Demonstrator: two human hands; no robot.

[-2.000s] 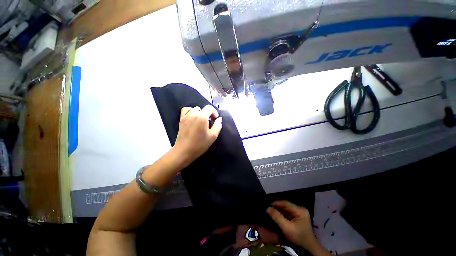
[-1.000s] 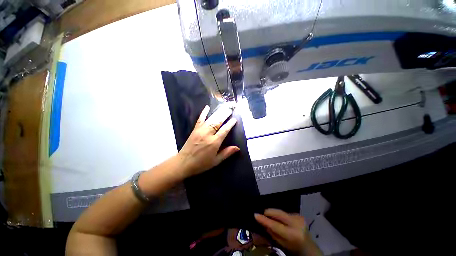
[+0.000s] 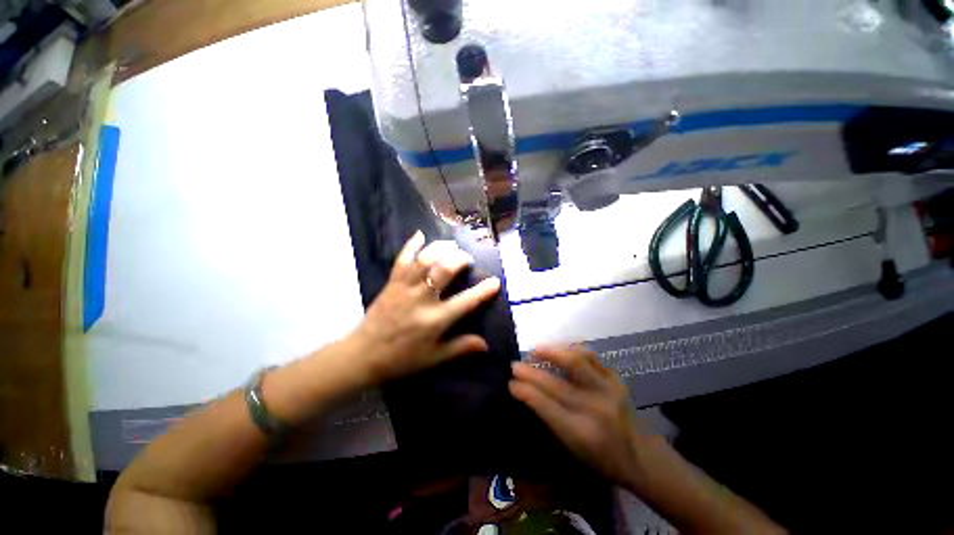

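Observation:
A long black fabric panel (image 3: 445, 402) runs from the front table edge up past the needle area of the white sewing machine (image 3: 753, 63). Its upper end lies left of the machine head. My left hand (image 3: 424, 313) lies spread, palm down, on the panel just in front of the lit needle area. My right hand (image 3: 575, 402) is at the panel's right edge near the table front, thumb and fingertips on the cloth. Whether it pinches the cloth is hard to tell. The needle and presser foot are mostly lost in glare.
Green-handled scissors (image 3: 701, 251) and a thin black tool (image 3: 771, 207) lie right of the needle. A ruler strip (image 3: 669, 355) runs along the front edge. Blue tape (image 3: 101, 225) is at the table's left. Dark cloth (image 3: 816, 418) fills the lower right.
The panel's upper end has moved further up, past the needle area. My left hand has gone from bunched fingers to lying flat. My right hand has moved up along the panel's edge onto the table front.

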